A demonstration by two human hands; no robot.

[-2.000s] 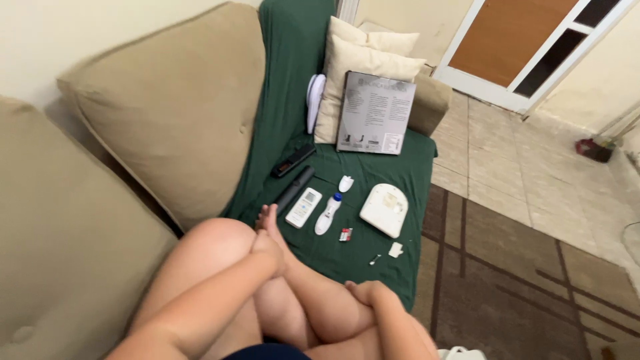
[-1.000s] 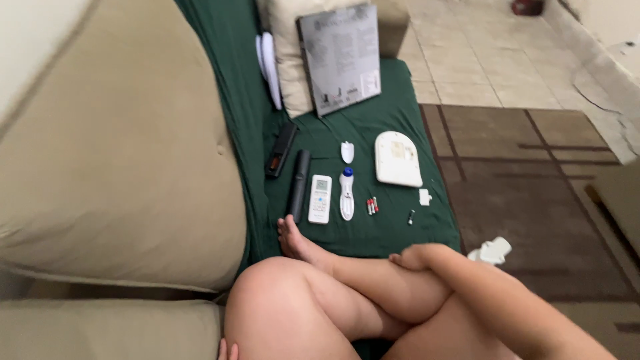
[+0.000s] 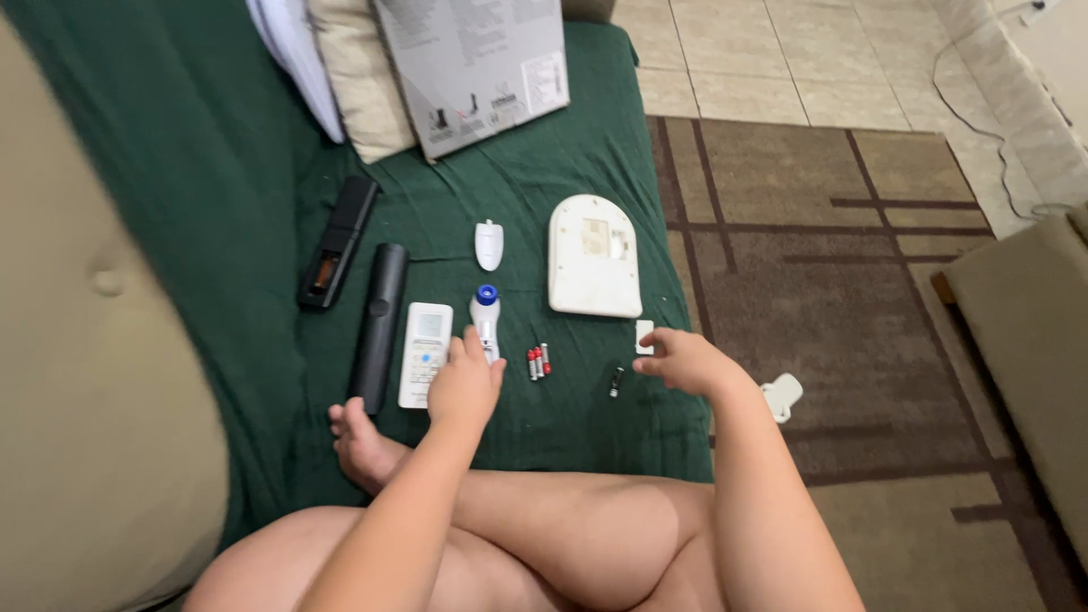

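Note:
My left hand (image 3: 466, 378) is over the lower end of a white handheld thermometer-like device (image 3: 486, 314) with a blue tip; whether it grips it I cannot tell. Beside that hand lies a white remote control (image 3: 426, 340). My right hand (image 3: 680, 361) has its fingers at a small white cover (image 3: 644, 337), grip unclear. Just left of it lies a small black battery (image 3: 616, 382). Several red and silver batteries (image 3: 538, 362) lie between the hands. Above them are a white plastic cover (image 3: 489, 246) and a white rounded device (image 3: 594, 272), with an opening in its upper part.
Left of the white remote lie a black cylindrical object (image 3: 380, 327) and a black remote (image 3: 340, 242) with its battery bay exposed. A grey printed box (image 3: 484, 68) leans on a cream cushion (image 3: 361, 81). White slippers (image 3: 784, 396) are on the patterned rug (image 3: 790, 297).
Both hands have left my legs and reached forward over the green cloth, the left to the blue-tipped device, the right to the small white cover. The view has moved closer.

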